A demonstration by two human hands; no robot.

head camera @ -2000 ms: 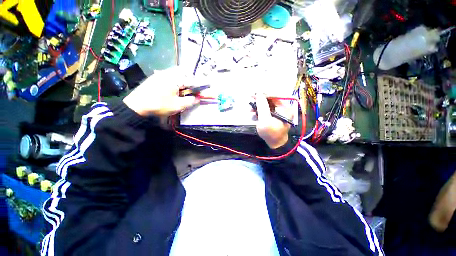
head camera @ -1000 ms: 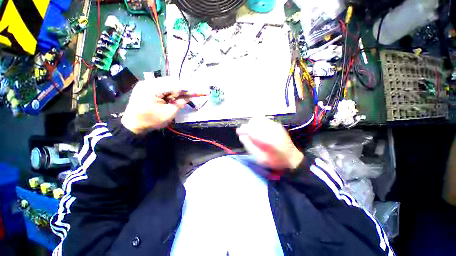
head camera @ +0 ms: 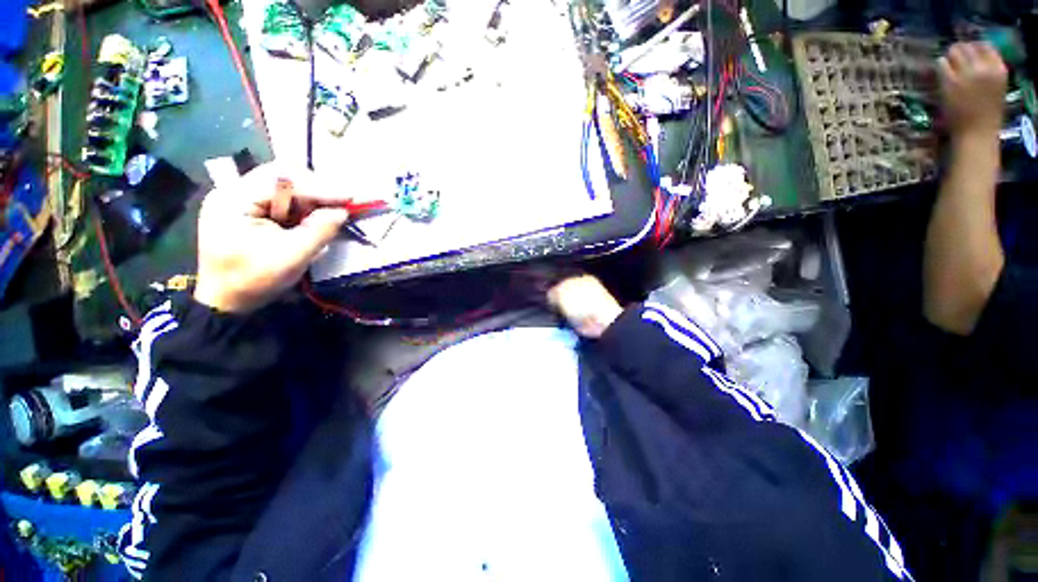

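My left hand (head camera: 264, 237) is at the left edge of the white work surface (head camera: 478, 171). It holds a thin red test lead (head camera: 367, 208) whose tip points right and meets a small green-teal circuit board (head camera: 415, 197). A thin dark pointed piece also shows below its fingers. The board lies on or just above the white surface; I cannot tell which. My right hand (head camera: 586, 305) is below the front edge of the white surface. Its fingers are in dark shadow, so what it holds is hidden.
Small boards (head camera: 342, 28) are scattered at the back of the white surface. A larger green board (head camera: 115, 108) stands left. Bundled wires (head camera: 719, 85), pliers with blue and yellow handles (head camera: 603, 136) and a beige grid tray (head camera: 865, 114) are right. Another person's arm (head camera: 968, 205) reaches over the tray.
The view has shifted, so the bench sits further left and higher. My right hand has left the white surface and moved below its front edge. Another person's arm has come up at the right.
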